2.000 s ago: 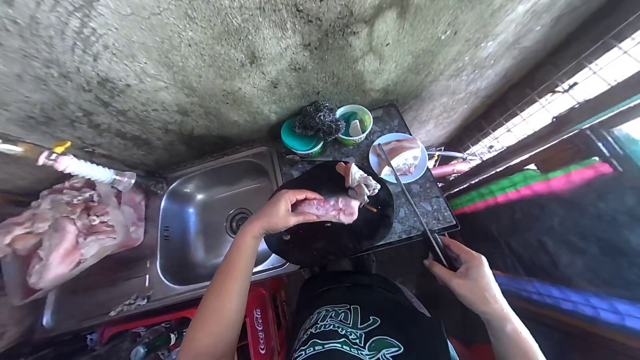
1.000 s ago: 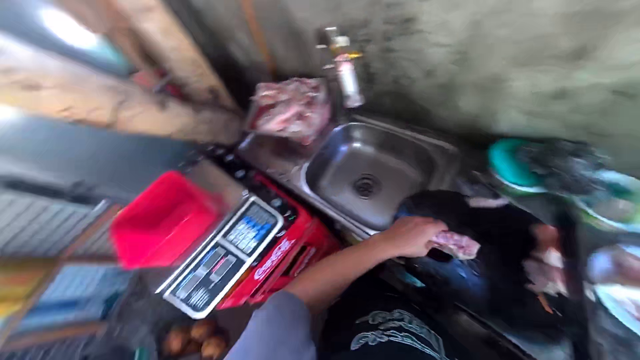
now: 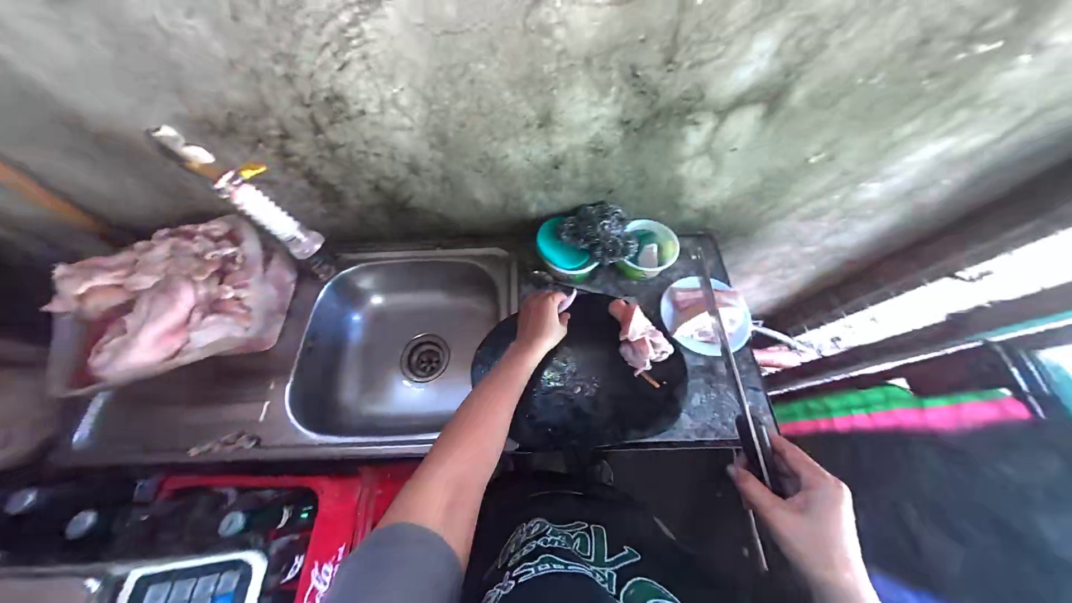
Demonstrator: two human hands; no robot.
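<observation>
My left hand (image 3: 543,322) is at the upper left edge of a round black cutting board (image 3: 586,410), its fingers closed on a small pale piece of raw meat (image 3: 568,301), mostly covered by the hand. In my right hand (image 3: 796,494), low at the right, is the dark handle of a long knife (image 3: 724,343). Its blade points up and passes over a white plate (image 3: 682,293) with pieces of raw meat. On the right part of the board lies another raw meat piece (image 3: 643,342) with skin. The board's middle is wet.
Left of the board is a steel sink (image 3: 377,335); a faucet (image 3: 272,218) reaches over its left side. A clear tub (image 3: 272,293) of raw meat stands far left. Behind the board are two plastic tubs (image 3: 653,247) and a dark mesh scrubber (image 3: 599,233). A red crate (image 3: 335,511) is below the sink.
The pink meat piece that my left hand held over the board is no longer seen there; that hand has moved to the board's upper edge. The view swung left and came back.
</observation>
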